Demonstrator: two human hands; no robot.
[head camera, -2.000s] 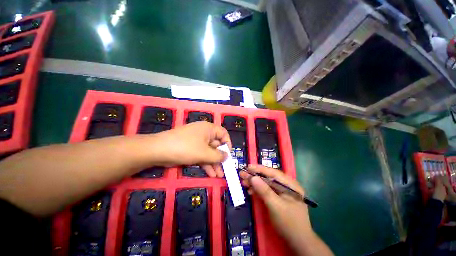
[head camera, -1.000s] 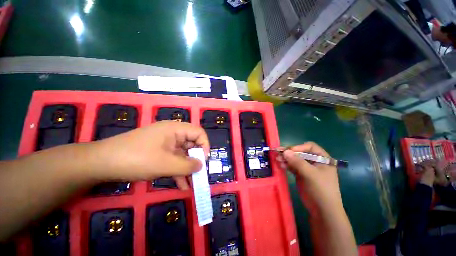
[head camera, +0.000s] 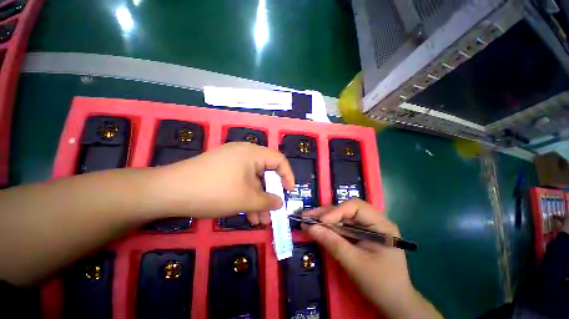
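Note:
My left hand (head camera: 240, 180) holds a narrow white label strip (head camera: 282, 233) hanging over the red foam tray (head camera: 143, 240). My right hand (head camera: 359, 246) holds dark tweezers (head camera: 365, 233), their tip at the strip's right edge. Black phones lie back up in the tray slots; the fourth phone of the upper row (head camera: 304, 163) is partly behind my hands, and the fifth phone (head camera: 347, 165) is at its right. The third upper phone (head camera: 246, 135) is mostly covered by my left hand. Any label at the tweezer tip is too small to tell.
White label sheets (head camera: 246, 98) lie behind the tray by a pale strip (head camera: 143, 67). A grey instrument (head camera: 430, 68) with yellow-wrapped corners stands back right. Another red tray (head camera: 19, 75) is at far left. A person's dark sleeve (head camera: 555, 268) and a red tray (head camera: 544, 218) are far right.
Since one second ago, the tweezers have moved left from the upper row's right-end phone to the strip. The view has shifted, and the strip is more upright.

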